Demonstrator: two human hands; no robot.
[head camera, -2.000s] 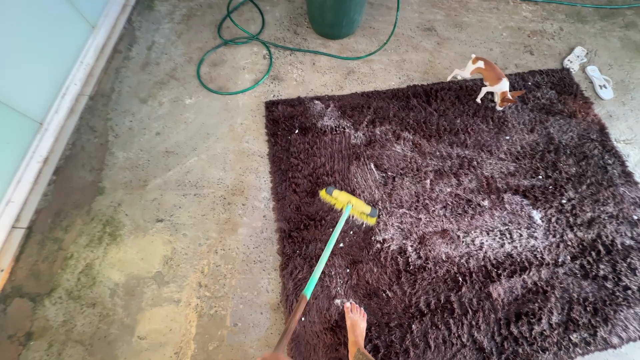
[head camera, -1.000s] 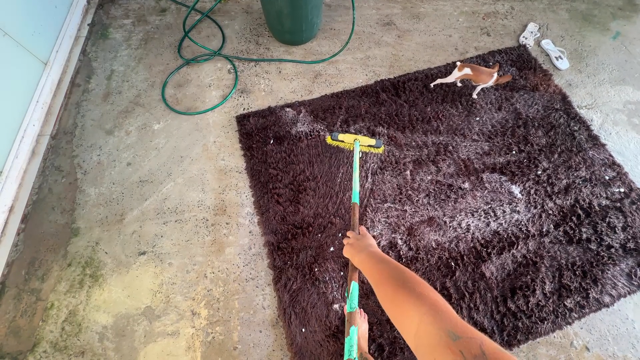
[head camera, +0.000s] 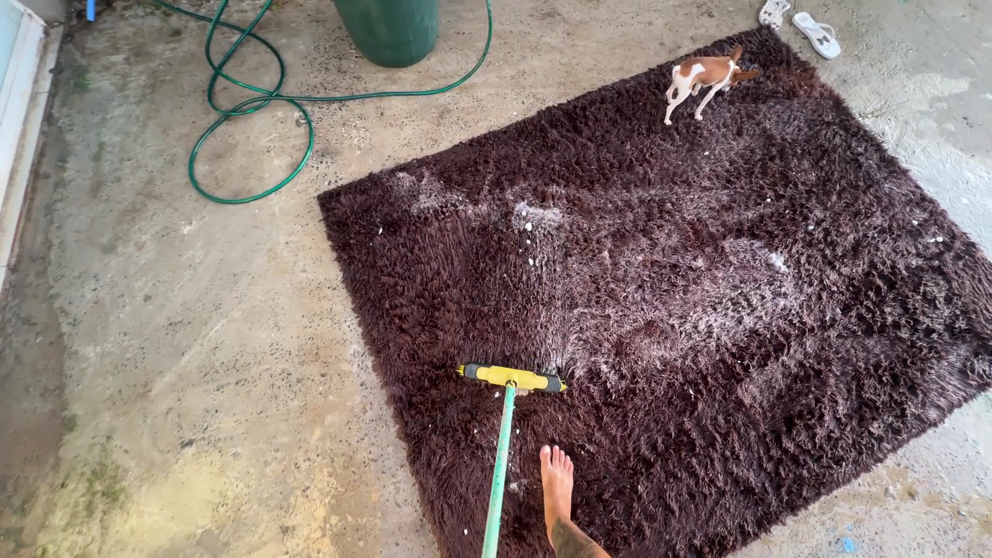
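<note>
A yellow and grey broom head (head camera: 513, 377) lies bristles down on the near left part of a dark brown shag rug (head camera: 659, 310). From it a green broom handle (head camera: 498, 473) runs down and out at the bottom edge of the head view. Neither my left hand nor my right hand is in the frame, so their grip on the handle is hidden. Whitish foam (head camera: 539, 215) clings to the pile beyond the broom head, with more patches toward the rug's middle right. My bare foot (head camera: 556, 480) rests on the rug just right of the handle.
A small brown and white dog (head camera: 701, 77) stands on the rug's far edge. White flip-flops (head camera: 818, 35) lie past the far corner. On the concrete floor (head camera: 194, 310) a green hose (head camera: 310, 139) is looped beside a green bucket (head camera: 391, 27). A wall base (head camera: 23, 147) borders the left.
The broom head has come back from the rug's far part toward my foot. A hand and forearm on the handle a second ago are out of view. The dog has turned its head.
</note>
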